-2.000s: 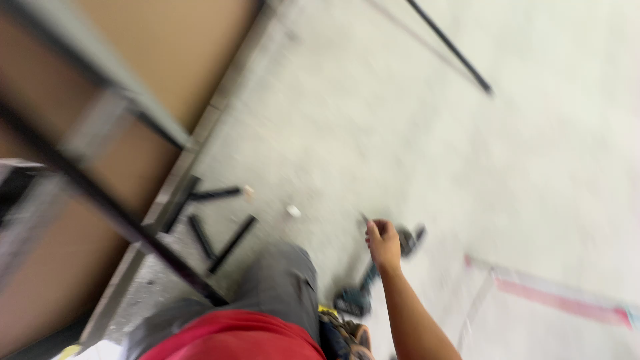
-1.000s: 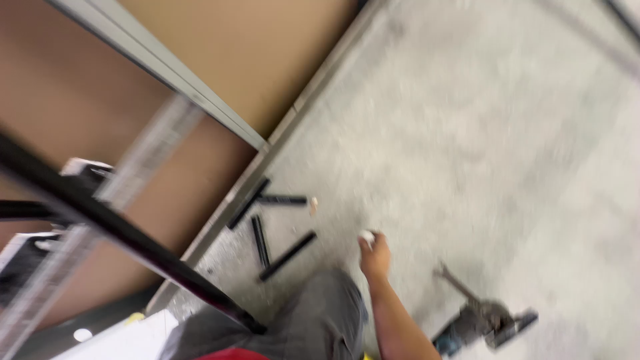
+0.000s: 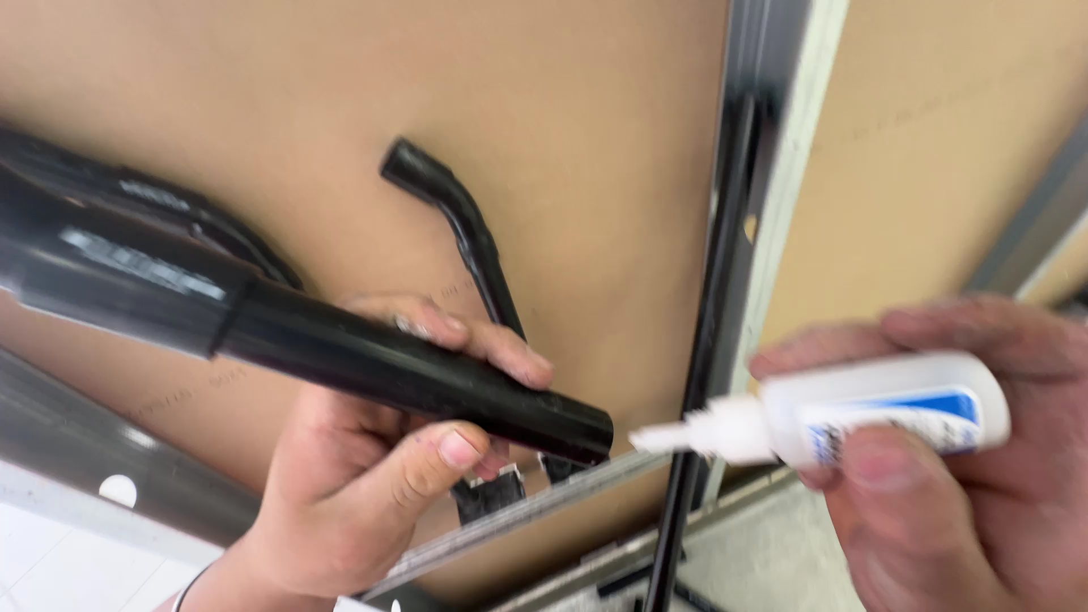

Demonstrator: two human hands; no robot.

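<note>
Near its end, a black plastic pipe (image 3: 408,365) is gripped by my left hand (image 3: 357,476), thumb below and fingers over it. A wider black sleeve (image 3: 144,263) bearing writing surrounds the pipe farther left. My right hand (image 3: 943,476) holds a small white squeeze bottle (image 3: 875,412) with a blue and white label. The bottle's narrow nozzle (image 3: 671,437) points left, just beside the pipe's end, with a small gap apparent between them. Behind my left hand, another black pipe (image 3: 472,229) bends at its upper end.
Brown wallboard (image 3: 578,127) stands behind the hands, framed by a metal stud (image 3: 782,221). A long black pipe (image 3: 710,323) runs upright along it. A metal crosspiece (image 3: 527,510) lies below, and another black pipe (image 3: 246,242) is behind the sleeve. Concrete floor (image 3: 765,552) shows at the bottom.
The view has swung from the floor to the wall framing. My right hand, earlier low over the floor with a small white thing, now holds the bottle by the pipe; my left hand has come into view.
</note>
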